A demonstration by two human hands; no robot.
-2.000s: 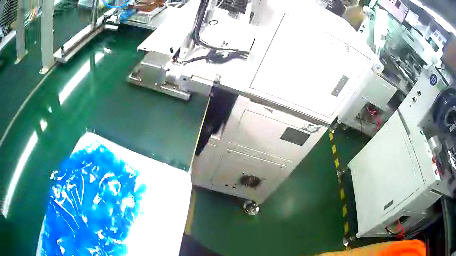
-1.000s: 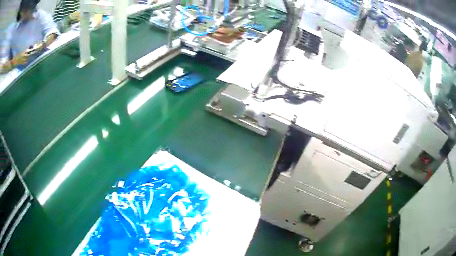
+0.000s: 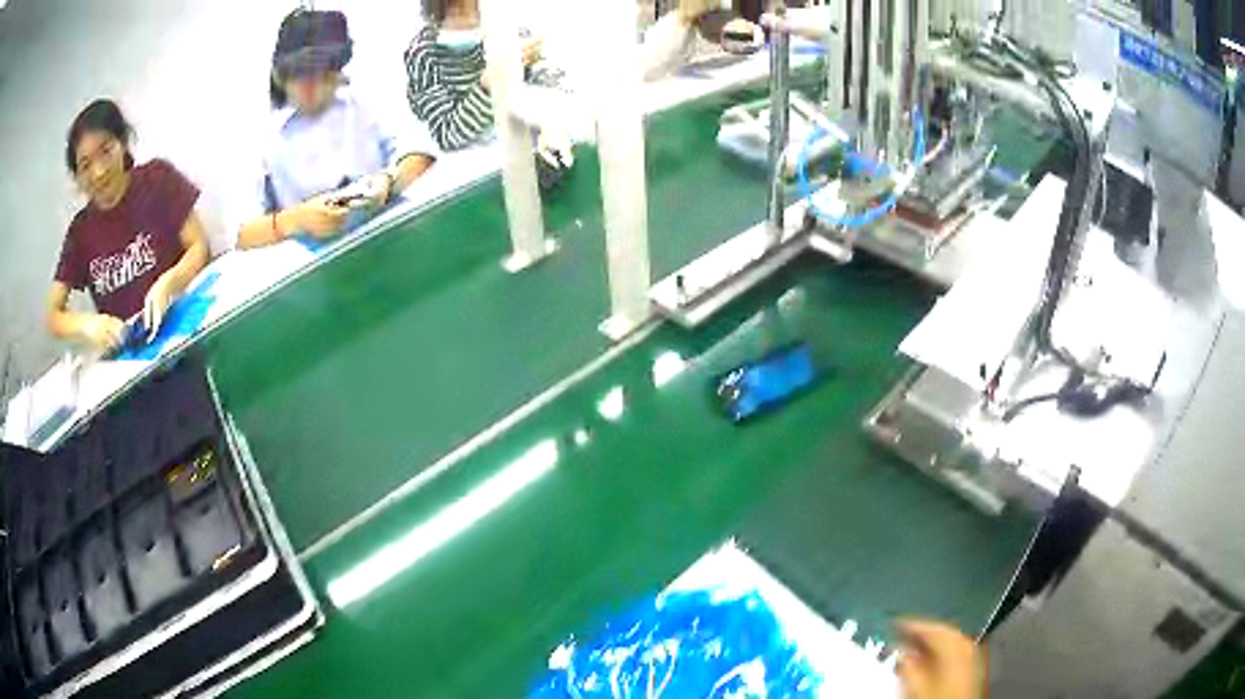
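Note:
A heap of crinkled blue film pieces (image 3: 683,653) lies on the white work sheet (image 3: 785,601) at the bottom edge. A dark phone middle frame with a shiny blue centre (image 3: 767,382) lies on the green conveyor belt (image 3: 546,546), beyond the sheet. My right hand (image 3: 942,662) is small, blurred and cut off by the bottom edge, beside the sheet's right side. Its fingers are bent, and whether it holds anything cannot be told. My left hand is not in view.
Stacked black blister trays (image 3: 123,546) stand at the left. Pale metal supports (image 3: 624,205) rise over the belt. A press fixture (image 3: 942,178) with blue tubes and a white machine (image 3: 1010,301) stand at the right. Several workers (image 3: 137,232) sit across the belt.
The view has swung left and up, bringing in the trays and more workers. The blue-filled frame is a little nearer along the belt than one second ago. My right hand shows at the bottom right.

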